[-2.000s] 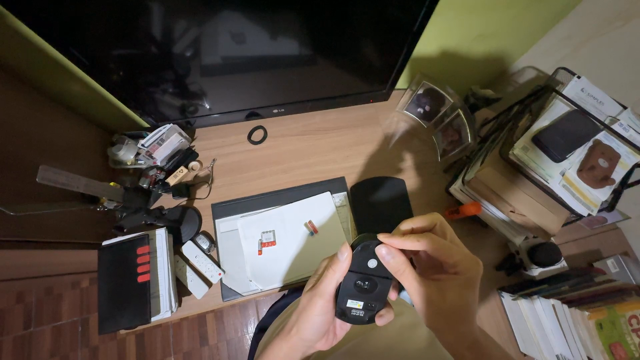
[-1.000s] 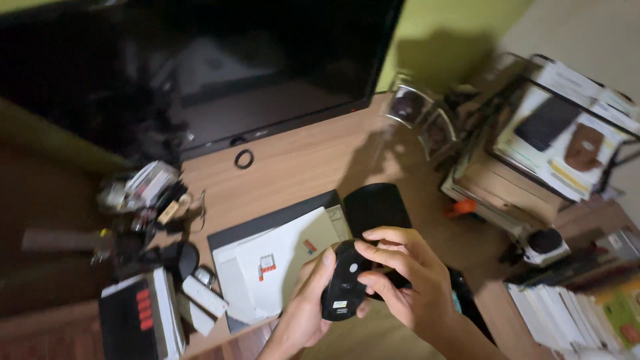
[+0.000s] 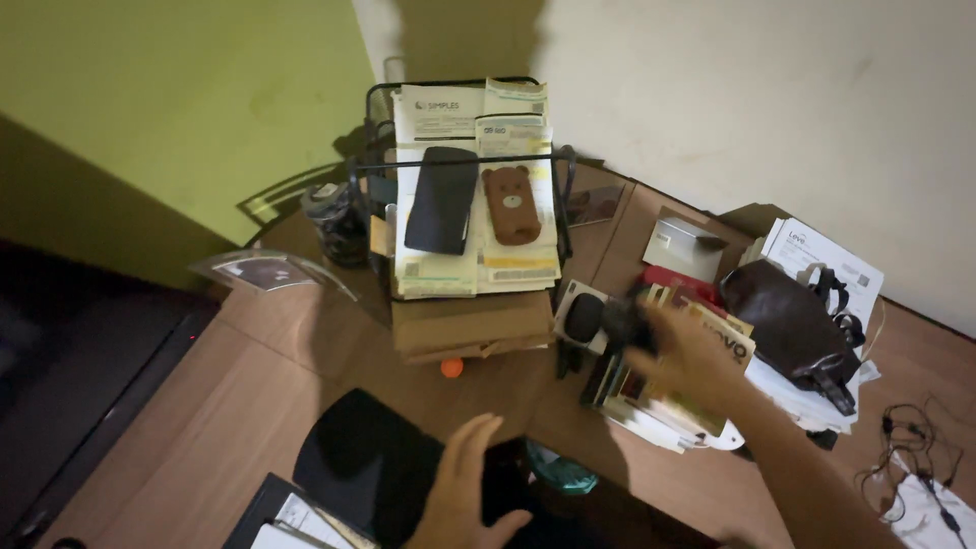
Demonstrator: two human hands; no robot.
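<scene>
My left hand (image 3: 465,488) is at the bottom centre with its fingers apart and nothing in it, beside a black mouse pad (image 3: 358,457). Reaching over a row of books (image 3: 713,335), my right hand (image 3: 679,351) is blurred. At its fingertips is a dark object (image 3: 627,324), probably the black computer mouse; whether the fingers grip it is unclear. Just left of that, a rounded black item (image 3: 584,317) rests on a small white box (image 3: 568,305).
A wire mesh tray (image 3: 564,221) holds papers, a black case (image 3: 442,202) and a brown bear-shaped phone case (image 3: 512,206). A dark leather bag (image 3: 793,328) lies on papers at right, near tangled cables (image 3: 915,435). A curved clear photo frame (image 3: 267,271) stands left.
The view has swung right. My hands, earlier together on the black mouse, are now apart; the left is empty and the right has moved out over the books.
</scene>
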